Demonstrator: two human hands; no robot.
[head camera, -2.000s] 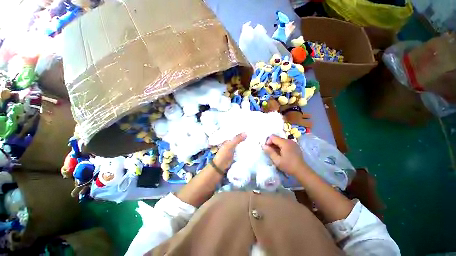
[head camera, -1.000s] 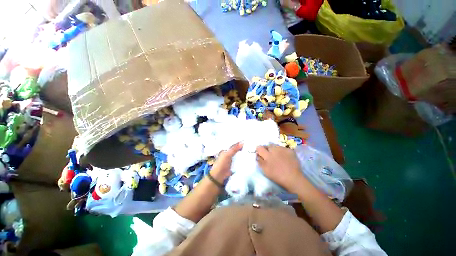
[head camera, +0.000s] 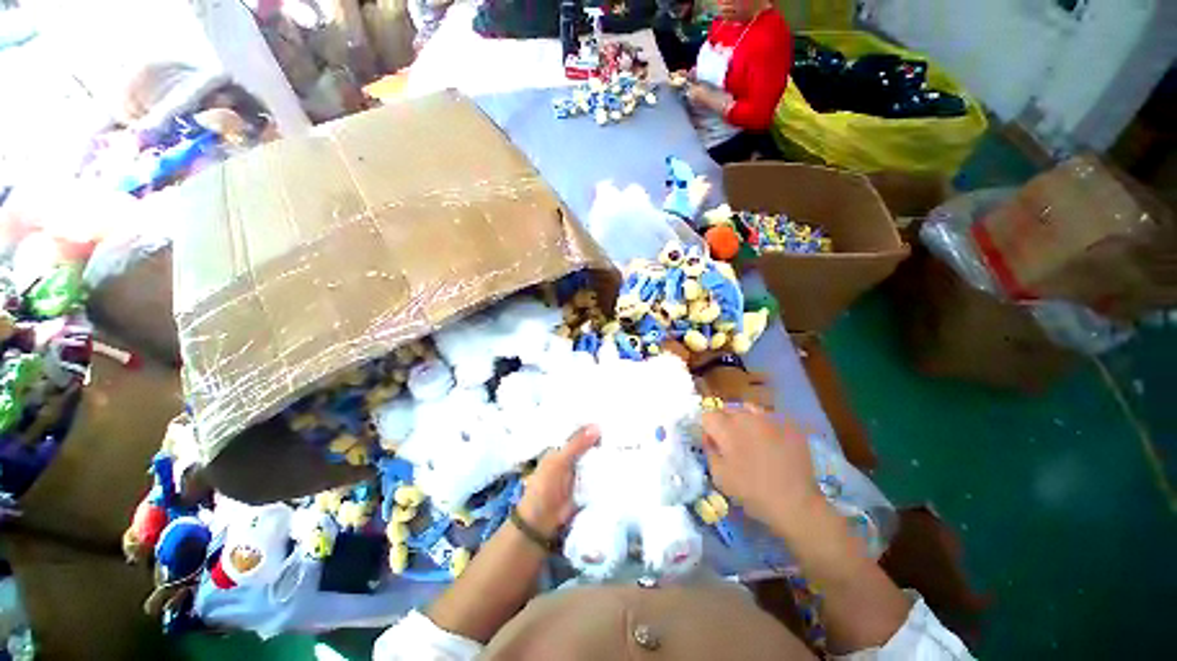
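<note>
A fluffy white plush toy (head camera: 633, 484) stands upright at my front, its small face marks and rounded feet showing. My left hand (head camera: 558, 488) holds its left side, thumb on the fur. My right hand (head camera: 759, 467) is just right of the toy, slightly blurred, fingers bent; whether they pinch fur or anything else cannot be told. More white plush toys (head camera: 452, 446) lie loose at the carton mouth, touching the held one.
A large brown carton (head camera: 374, 213) lies tipped, open towards me, with blue-and-yellow toys inside. A clump of large-eyed toys (head camera: 684, 300) is right of it. A clear plastic bag (head camera: 845, 497) lies at the right edge. A person in red (head camera: 755, 65) sits at the far end.
The view has tilted up, bringing the far person into sight. The held toy now shows its face more upright. My right hand has moved off its body to its right side.
</note>
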